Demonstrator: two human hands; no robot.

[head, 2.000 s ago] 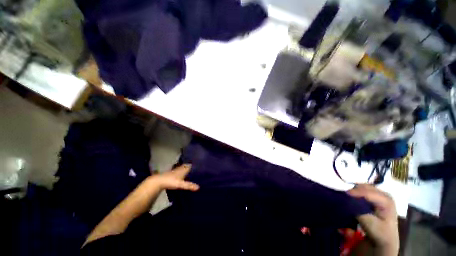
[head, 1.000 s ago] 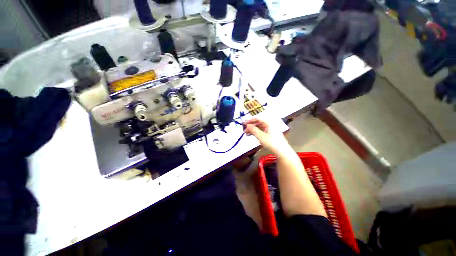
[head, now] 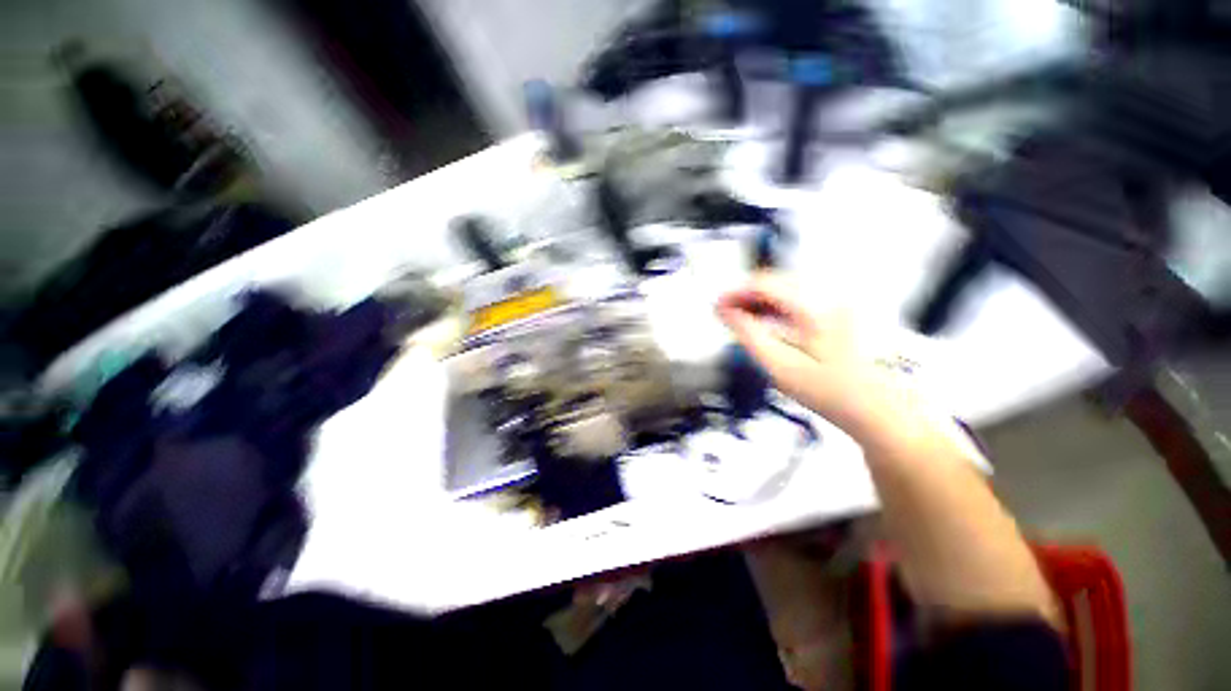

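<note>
The view is blurred. My right hand [head: 810, 358] is above the table, right of the overlock machine [head: 594, 378] and near a dark thread cone [head: 744, 383]. Its fingers are curled; whether they hold anything is unclear. A small skin-toned patch [head: 610, 590] shows below the table's front edge; I cannot tell if it is my left hand. A dark cord [head: 790, 473] loops on the table below my right hand. No cloth can be made out at the presser foot.
A dark navy pile [head: 203, 473] lies left of the machine on the white table [head: 392, 540]. The red basket [head: 1100, 607] is at the lower right, partly behind my right forearm. Dark grey cloth [head: 1080, 216] is at the far right. More dark cones stand behind the machine.
The view has swung left, so the machine sits further right and the navy pile shows more. My right hand has moved from the cord area up beside the cones.
</note>
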